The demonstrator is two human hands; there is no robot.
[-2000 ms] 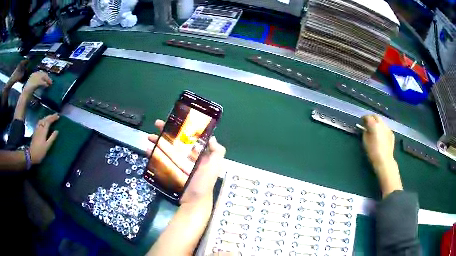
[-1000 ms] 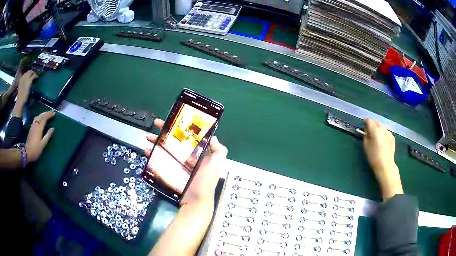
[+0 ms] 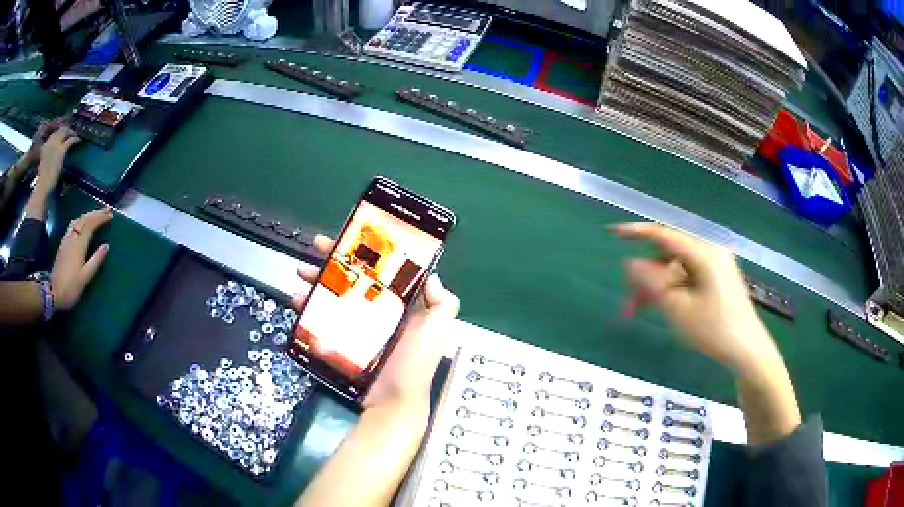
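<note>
My right hand (image 3: 694, 282), in a dark sleeve, is over the green belt above the right part of the parts board. It is motion-blurred, one finger stretched left; I cannot tell whether it holds anything. The white board (image 3: 508, 421), cut off by the bottom edge, bears columns of small dumbbell-shaped pieces. My left hand is not in view. A bare forearm from the bottom ends in a hand (image 3: 421, 342) that appears to be another person's. It holds a smartphone (image 3: 372, 287) with a lit screen, left of the board.
A black tray (image 3: 173, 317) with silver rings is left of the phone. Dark strip holders (image 3: 461, 114) lie along the belt. Another person's hands (image 3: 79, 257) are at far left. Stacked sheets (image 3: 694, 84), a blue container (image 3: 813, 188) and a calculator (image 3: 426, 40) are across the belt.
My right hand has moved left and nearer to me, off the strip holder it was at; the pale stick no longer shows. Far strip holders have shifted left, near ones right. The phone's screen picture has changed.
</note>
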